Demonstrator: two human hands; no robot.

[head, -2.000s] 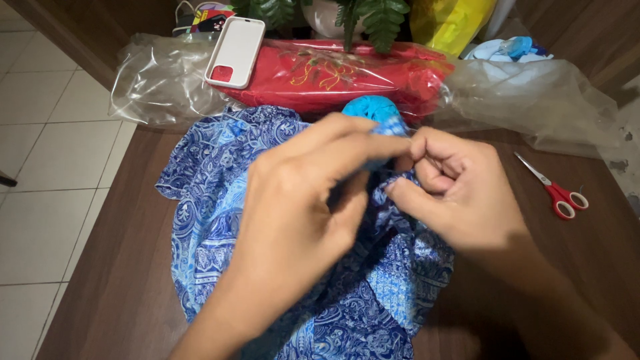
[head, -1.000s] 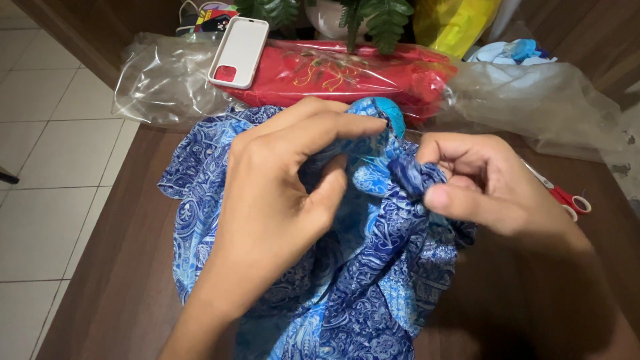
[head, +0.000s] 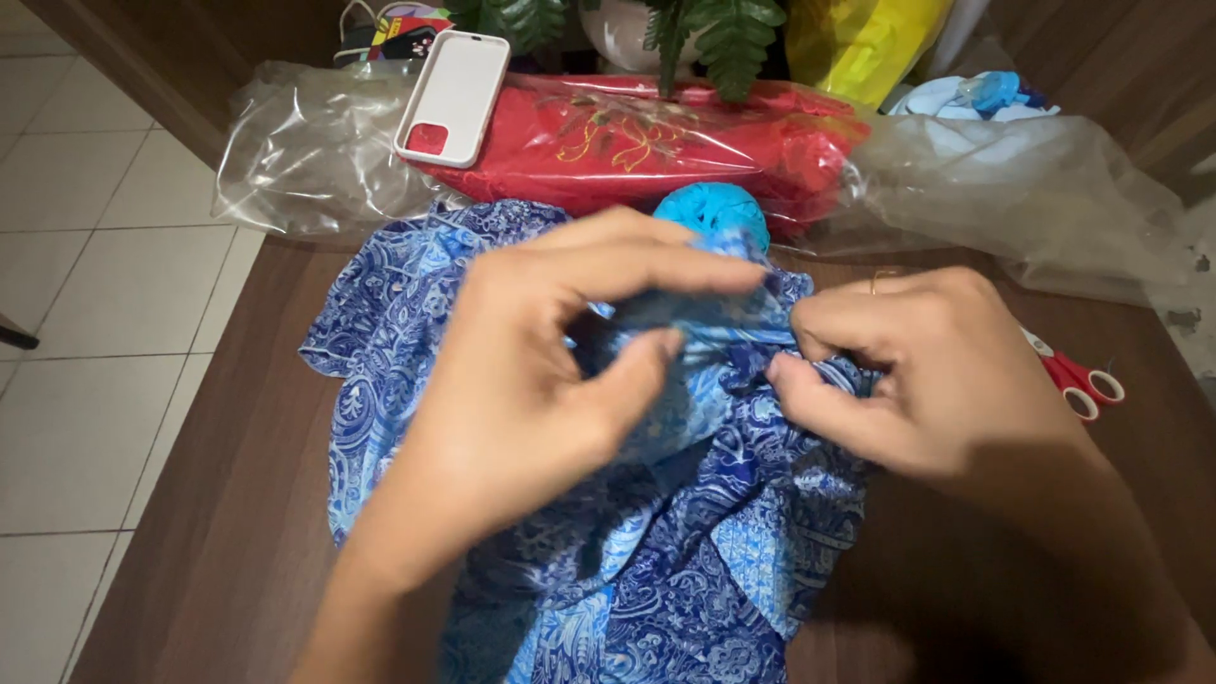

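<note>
A blue paisley-patterned cloth garment (head: 703, 570) lies bunched on the brown wooden table. My right hand (head: 902, 366) pinches a gathered fold of it between thumb and fingers. My left hand (head: 560, 351) is held over the garment with thumb and fingers apart, somewhat blurred, and nothing shows between them. Behind the hands sits a ball of turquoise yarn (head: 717, 211), partly covered by the cloth. Scissors with red and white handles (head: 1078, 375) lie at the right, partly hidden by my right hand.
Across the back of the table (head: 190, 532) lies a red item in clear plastic (head: 617, 142), with a white phone case (head: 458, 95) on it. Behind are green leaves (head: 736, 38), a yellow bag (head: 860, 47) and a light blue item (head: 969, 97). Floor tiles show at left.
The fold in my right hand has shifted, and that hand now covers part of the scissors, which lay in full view two seconds ago. My left thumb and fingers were closer to the right hand then.
</note>
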